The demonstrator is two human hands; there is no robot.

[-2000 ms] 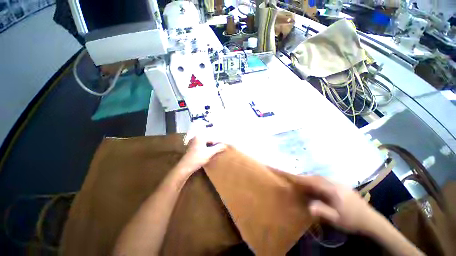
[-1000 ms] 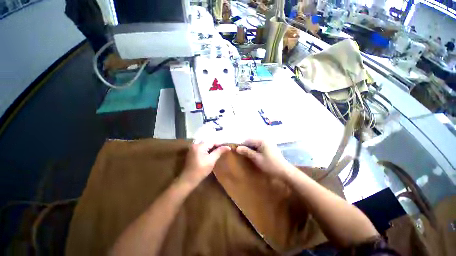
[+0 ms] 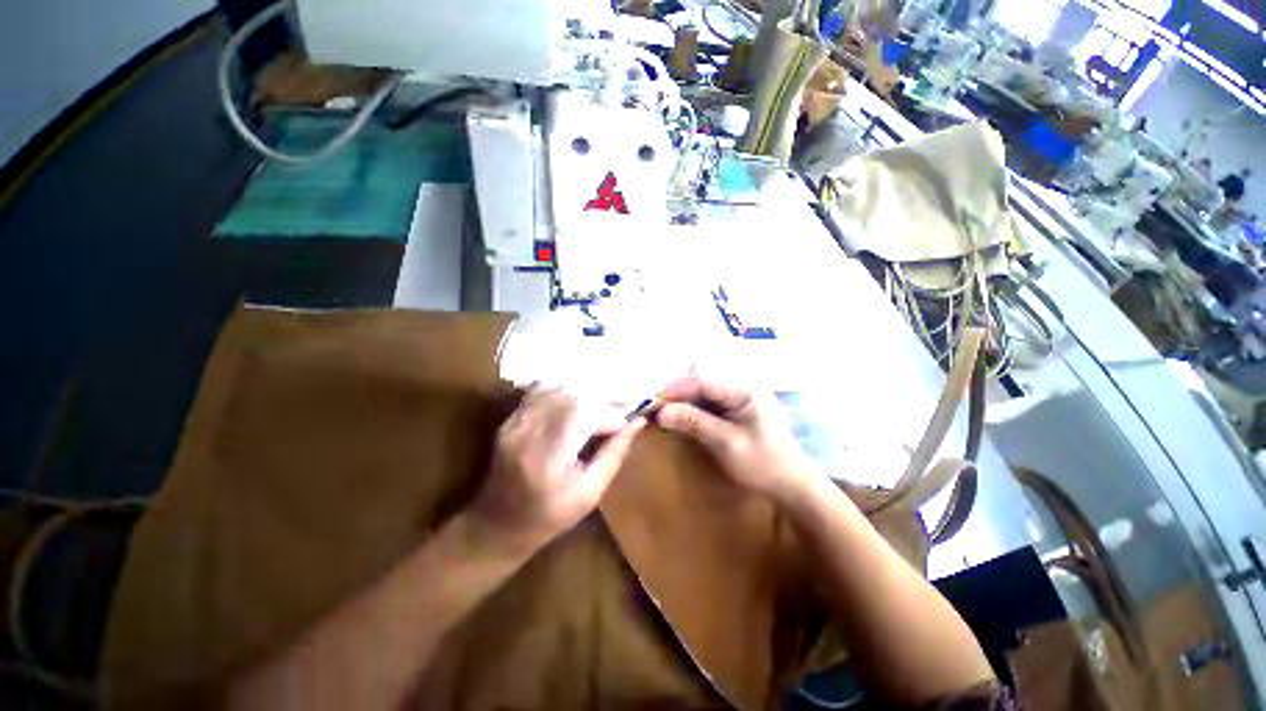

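A large brown cloth panel (image 3: 333,431) lies at the table's front edge and hangs toward me. A smoother orange-brown flap (image 3: 701,521) lies right of centre. My left hand (image 3: 555,458) and my right hand (image 3: 722,424) are close together and pinch the panel's top edge between the fingertips. A small dark spot shows between the fingertips; I cannot tell what it is. The white sewing head (image 3: 607,195) with a red logo stands just beyond my hands. Its needle area is too glaring to make out.
Slim dark snips (image 3: 743,317) lie on the white table (image 3: 833,320). A beige bag with cords (image 3: 930,208) is at upper right. Brown straps (image 3: 951,417) loop up right of my right arm. Brown pieces (image 3: 1180,653) lie at lower right. A green cloth (image 3: 326,174) is at upper left.
My right hand has come from the flap's right side to beside my left hand at the top edge. Over the last second both hands stay there, and a small dark spot now shows between the fingertips.
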